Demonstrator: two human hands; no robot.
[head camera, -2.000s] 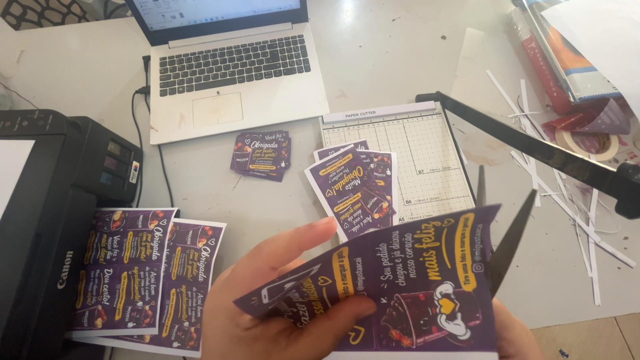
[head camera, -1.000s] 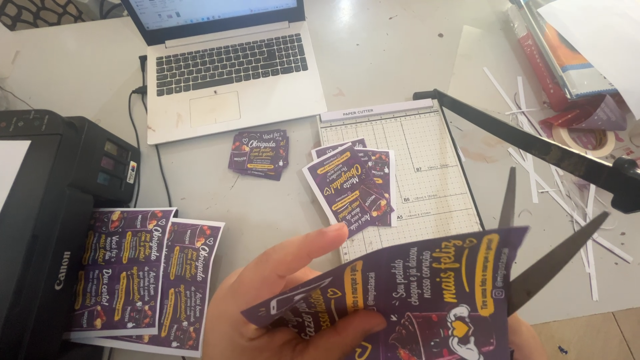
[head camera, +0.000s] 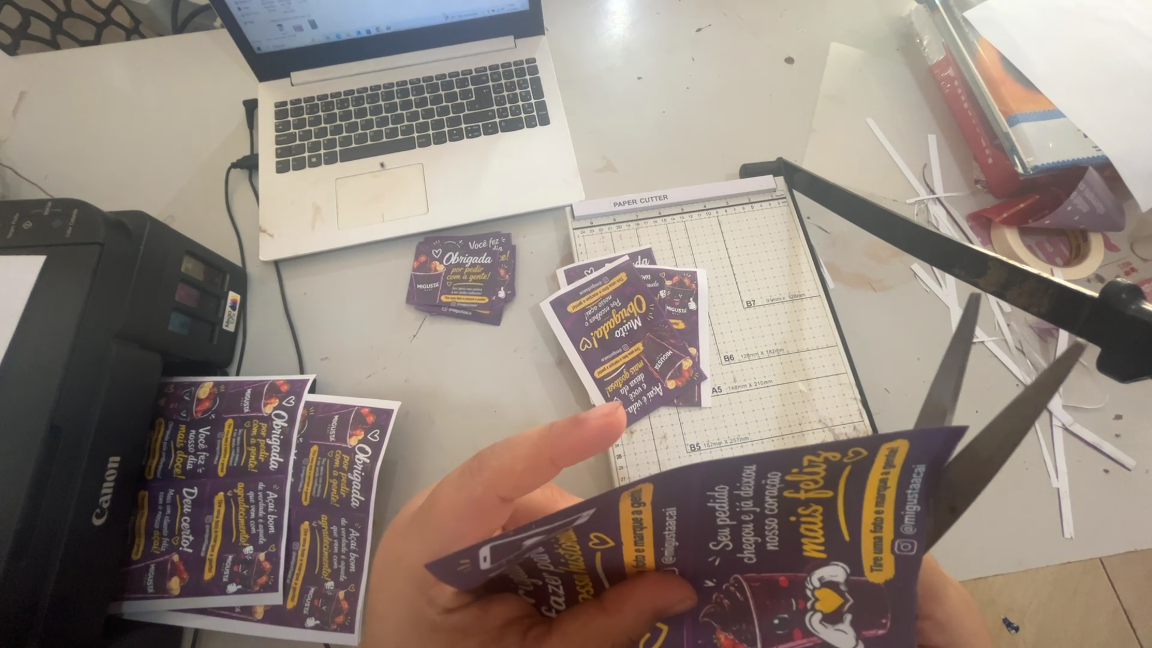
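My left hand (head camera: 513, 531) holds a purple printed sheet (head camera: 765, 540) with its thumb in front, the index finger stretched out above it. Behind the sheet's right end is my right hand (head camera: 954, 603), mostly hidden, with a pair of scissors (head camera: 999, 432) whose blades stand apart and point up beyond the sheet's edge. Printed card pieces (head camera: 630, 342) lie overlapping on the paper cutter (head camera: 774, 315), past my left fingertip. A small stack of cut purple cards (head camera: 461, 277) rests on the table below the laptop.
A laptop (head camera: 405, 135) stands at the back. A black Canon printer (head camera: 81, 360) is at left, with uncut printed sheets (head camera: 216, 495) before it. The cutter's black arm (head camera: 945, 243) slants right, above white paper strips (head camera: 1017, 360). Masking tape (head camera: 1062, 247) and packets (head camera: 1017, 108) lie at right.
The scissors' blades have swung to the right of the sheet's edge and show more fully. The held sheet has shifted slightly to the right, still in my left hand.
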